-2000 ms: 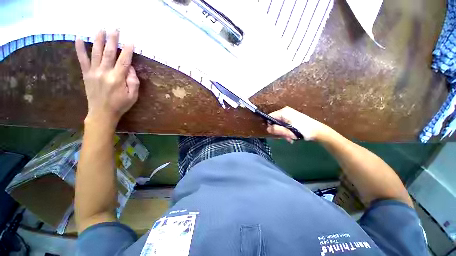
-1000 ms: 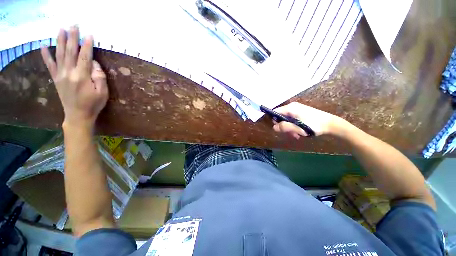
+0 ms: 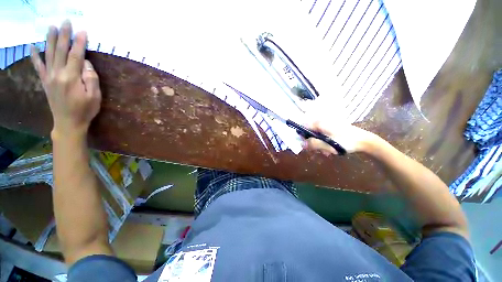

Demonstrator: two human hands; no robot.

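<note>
My right hand (image 3: 330, 135) is closed around the black handles of the shears (image 3: 258, 106). Their blades point up-left along the curved edge of the white paper pattern (image 3: 181, 33), which lies on striped fabric (image 3: 358, 47). A narrow striped offcut (image 3: 269, 132) hangs off below the blades. My left hand (image 3: 67, 77) lies flat with fingers apart on the paper and fabric edge at the left, holding nothing. A metal pattern weight (image 3: 287, 69) sits on the paper, just above my right hand.
The brown table (image 3: 165, 121) has pale scuffs and a curved front edge. A white paper point (image 3: 426, 49) lies at the upper right. Crumpled blue-and-white striped cloth (image 3: 484, 121) hangs at the far right. Cardboard boxes (image 3: 135, 242) stand below the table.
My left hand has slid left along the edge. The weight and striped fabric sit lower in view. The striped offcut below the blades has grown longer. My right hand still holds the shears.
</note>
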